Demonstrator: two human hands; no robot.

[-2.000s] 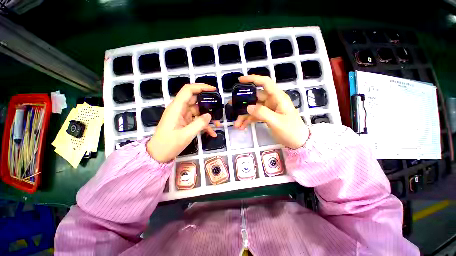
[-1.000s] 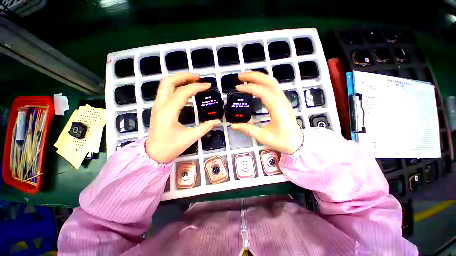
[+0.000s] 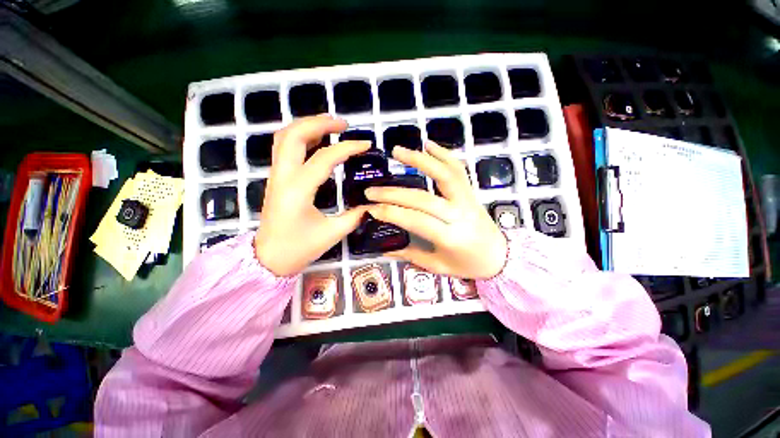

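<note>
My left hand (image 3: 304, 201) holds a black smartwatch unit (image 3: 366, 175) with its lit screen up, text showing, over the middle of the white tray (image 3: 547, 137). My right hand (image 3: 449, 218) reaches across beside it, with a second black smartwatch unit (image 3: 378, 236) under its fingers, lower down; faint text shows on it. The right fingers partly cover both units. Black units fill the upper rows of the tray. Light-backed units (image 3: 372, 288) with dark round centres lie in the bottom row.
A red bin (image 3: 84, 184) with thin sticks stands at left. Beside it, yellow slips (image 3: 111, 244) carry a separate watch unit (image 3: 131, 214). A clipboard (image 3: 605, 248) with a record sheet (image 3: 680, 210) lies at right over a black tray (image 3: 727, 120).
The two units, side by side before, are now one above the other. My right hand has moved left and down with its unit, and its fingers now overlap my left hand's unit.
</note>
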